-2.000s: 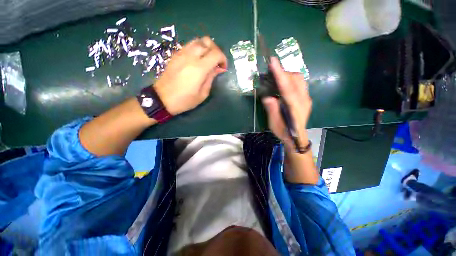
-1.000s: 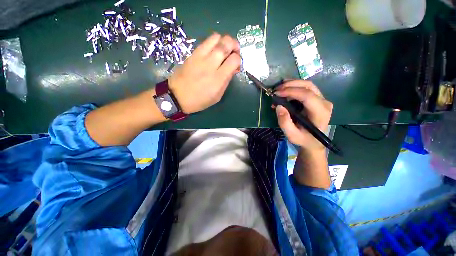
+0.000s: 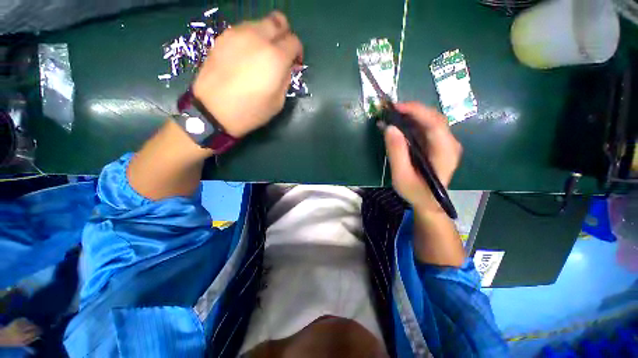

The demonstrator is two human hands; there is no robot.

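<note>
A green circuit board with a large white area lies on the dark green mat left of the thin seam. My right hand holds the black soldering iron like a pen, its metal tip over this board. My left hand is over the pile of small white and dark components and covers part of it. Its fingers are bent and slightly blurred; whether they hold a component cannot be told. More green and white boards lie overlapping to the right of the seam.
A white tub stands at the back right. The black iron stand is at the far right. A clear plastic bag lies at the far left. A large dark panel with a white label is beyond the bench's near right edge.
My left hand has moved from the centre board left to the component pile. My right hand keeps the iron, its tip now over the board. The whole view has shifted somewhat.
</note>
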